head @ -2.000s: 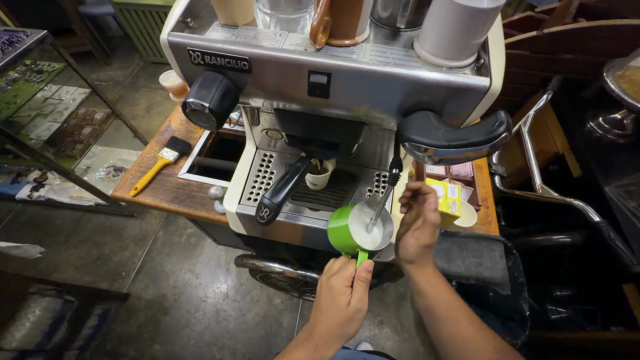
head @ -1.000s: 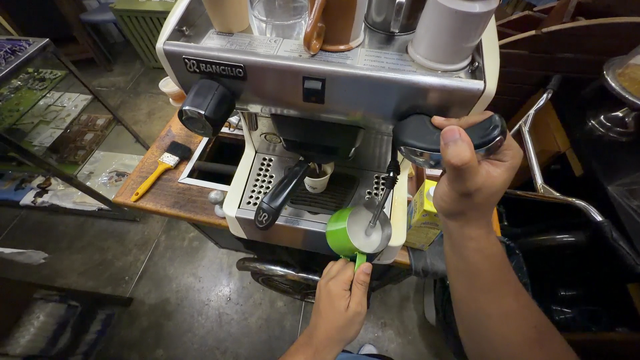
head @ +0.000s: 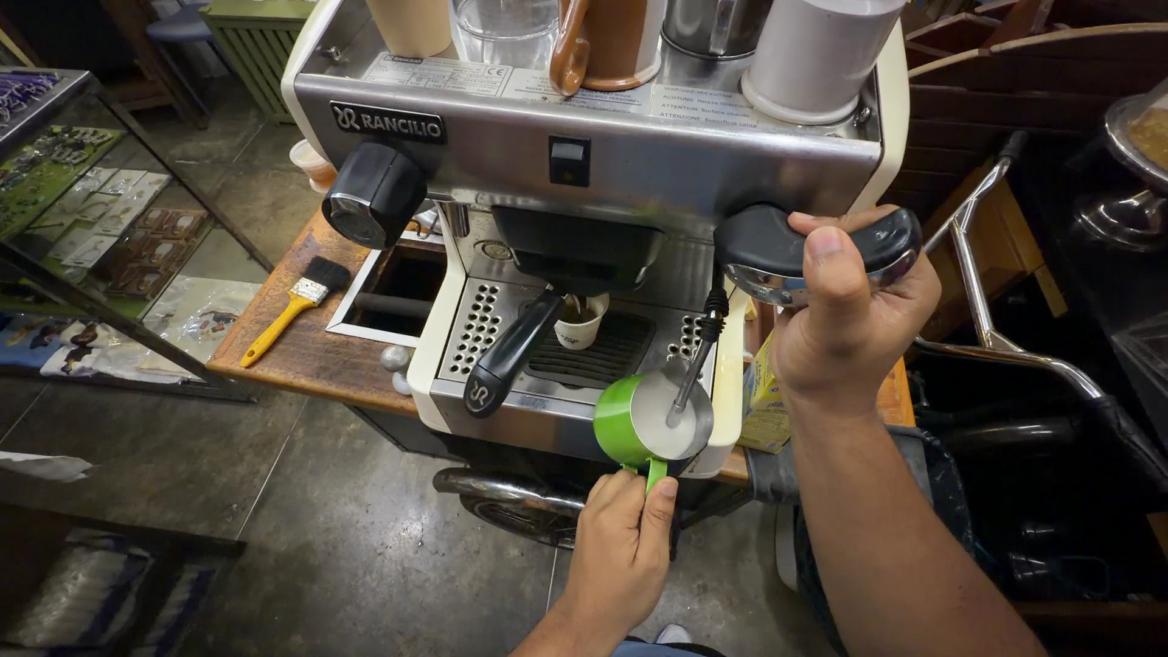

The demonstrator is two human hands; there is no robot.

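Observation:
My left hand grips the handle of a green metal milk pitcher, which holds white milk. The steam wand of the Rancilio espresso machine dips into the milk. My right hand is closed around the black steam lever at the machine's right front. Left of the pitcher, a portafilter is locked in the group, its black handle pointing down and left. Under its spout a small paper cup stands on the drip tray, with dark coffee at the spout.
A yellow-handled brush lies on the wooden counter, beside a framed knock-box opening. Cups, among them a white mug, stand on the machine. A glass display case is at left, a metal tube frame at right.
My right hand has moved up from beside the pitcher, where it was two seconds ago, to the steam lever and grips it. My left hand still holds the pitcher under the wand.

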